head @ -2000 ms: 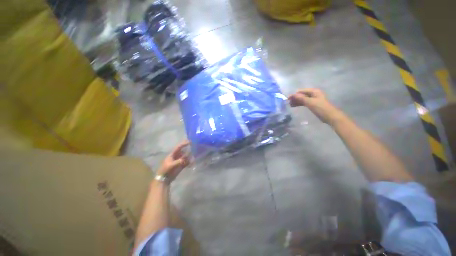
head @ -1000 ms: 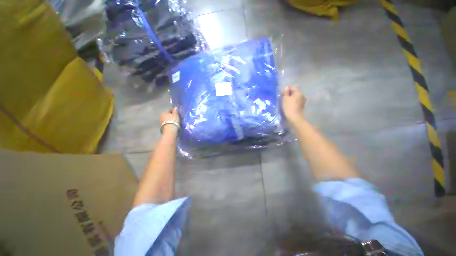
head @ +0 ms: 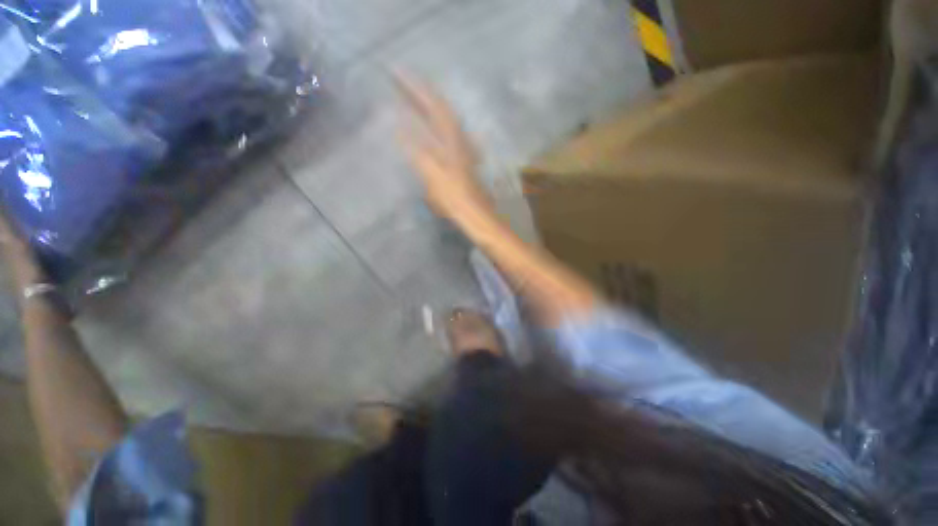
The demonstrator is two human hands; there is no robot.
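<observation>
A stack of blue folded garments in glossy clear plastic (head: 113,113) fills the upper left, with darker pieces along its lower side. My left hand (head: 15,247) is at the left edge beside the stack's lower left corner. It is partly cut off and hidden, so its grip cannot be told. My right hand (head: 437,144) is blurred over the grey floor, right of the stack and not touching it. Its fingers are extended and it holds nothing.
A brown carton (head: 699,236) stands at the right, with another brown surface (head: 777,31) behind it. Dark glossy plastic-wrapped goods (head: 905,308) are at the right edge. Black-and-yellow tape (head: 652,41) is at the top. A small white strip (head: 428,320) lies near my feet.
The view has swung right and down. The blue stack now shows at the upper left. My right hand has come away from the stack's side. The carton at the right has come into view.
</observation>
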